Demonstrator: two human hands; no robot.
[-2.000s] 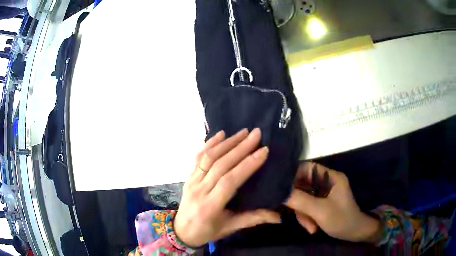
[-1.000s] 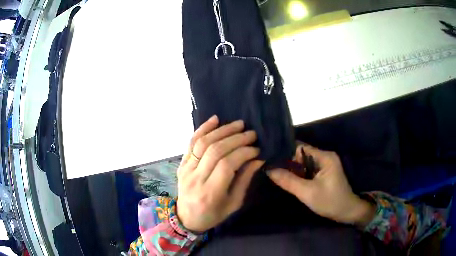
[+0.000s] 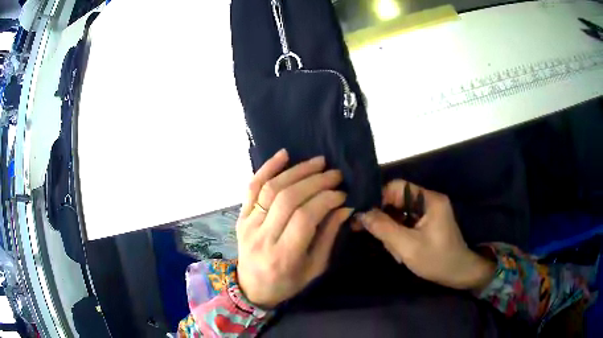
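Observation:
A dark bag panel [image 3: 291, 112] runs from the top of the view over the white table's front edge. It bears a silvery zipper [image 3: 281, 30], a D-ring [image 3: 288, 64] and a curved pocket zipper with a shiny slider [image 3: 350, 104]. My left hand [image 3: 291, 224] lies on the panel's near end, fingers spread, thumb at its lower edge. My right hand [image 3: 423, 231] pinches the panel's lower right corner between thumb and finger. Dark thread snips [image 3: 413, 200] sit in my right hand, blades pointing up. The fingertips partly hide the corner.
The white table [image 3: 159, 119] has a printed ruler [image 3: 516, 79] and a yellow tape guide [image 3: 403, 28] at the right. Another dark pair of snips [image 3: 590, 29] lies at the far right. Stacked dark panels [image 3: 63, 158] hang at the far left. A lit metal bed shows at the top.
The panel has shifted up and left in view. My left hand has moved from lying over the pocket to the panel's near end. My right hand has moved up with the corner, still holding the snips.

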